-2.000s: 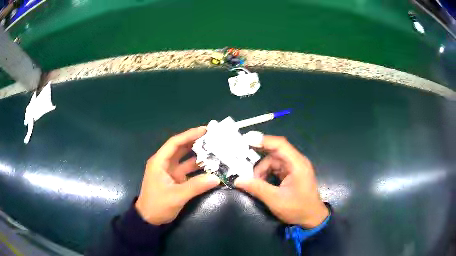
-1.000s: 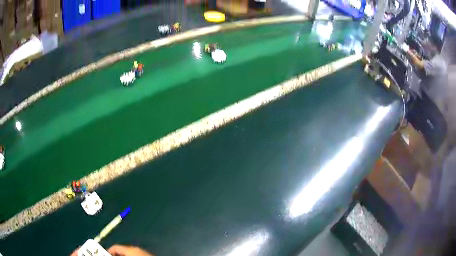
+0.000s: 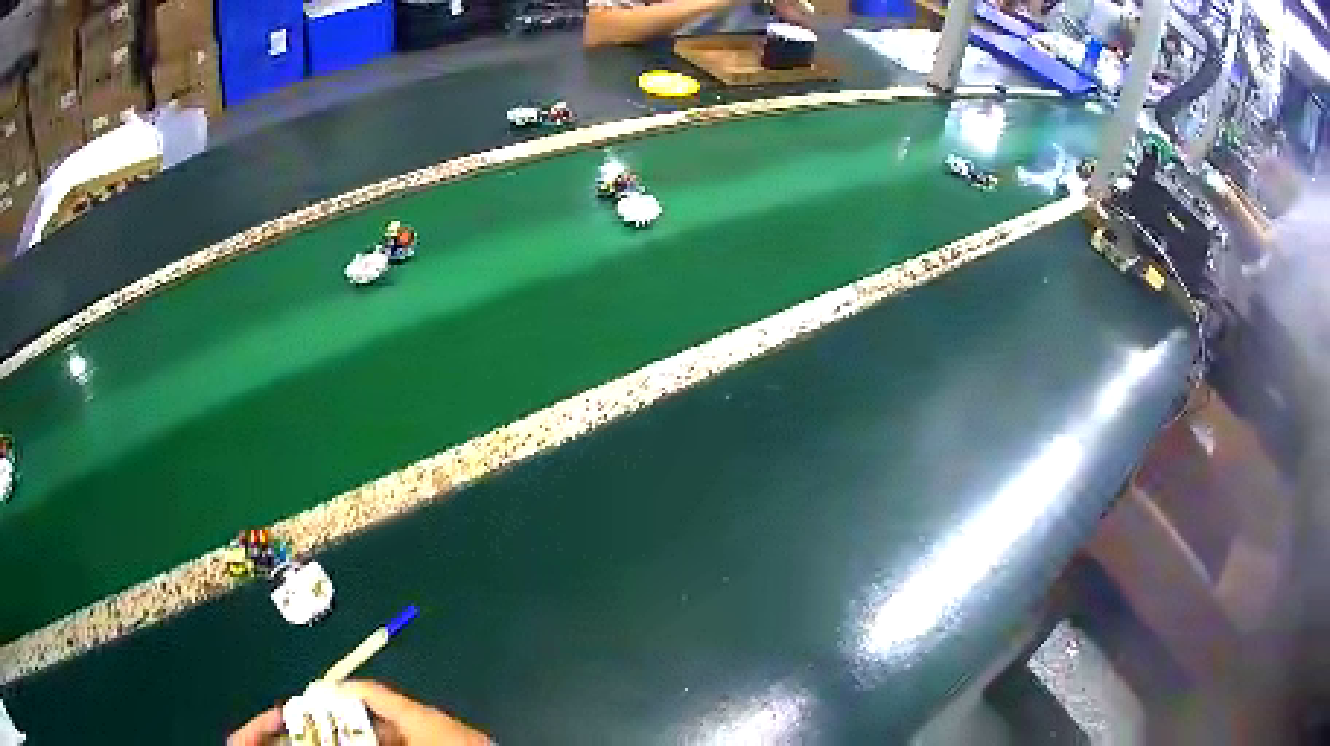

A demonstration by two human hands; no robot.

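A white plastic housing (image 3: 330, 717) with small brass-coloured contacts is held at the bottom edge. My left hand (image 3: 258, 727) touches its left side, with only fingertips showing. My right hand (image 3: 423, 719) grips its right side, cut off by the edge. A cream pen-like tool (image 3: 360, 653) with a blue end lies just beyond the housing. A board-and-housing unit lies past it, its white piece (image 3: 304, 593) on the bench and its coloured components (image 3: 258, 552) on the speckled ledge.
Several similar units, one here (image 3: 638, 209), sit on the green belt (image 3: 481, 335). Across it are a yellow oval item (image 3: 670, 85), a brown board (image 3: 751, 60) and a person's arm (image 3: 642, 21). Boxes (image 3: 114, 66) stand at far left, a metal post (image 3: 1130, 102) at right.
The view has swung right and up from the hands, then settled slightly lower. The held housing now shows its contact face. Another person's arm has come into view across the belt.
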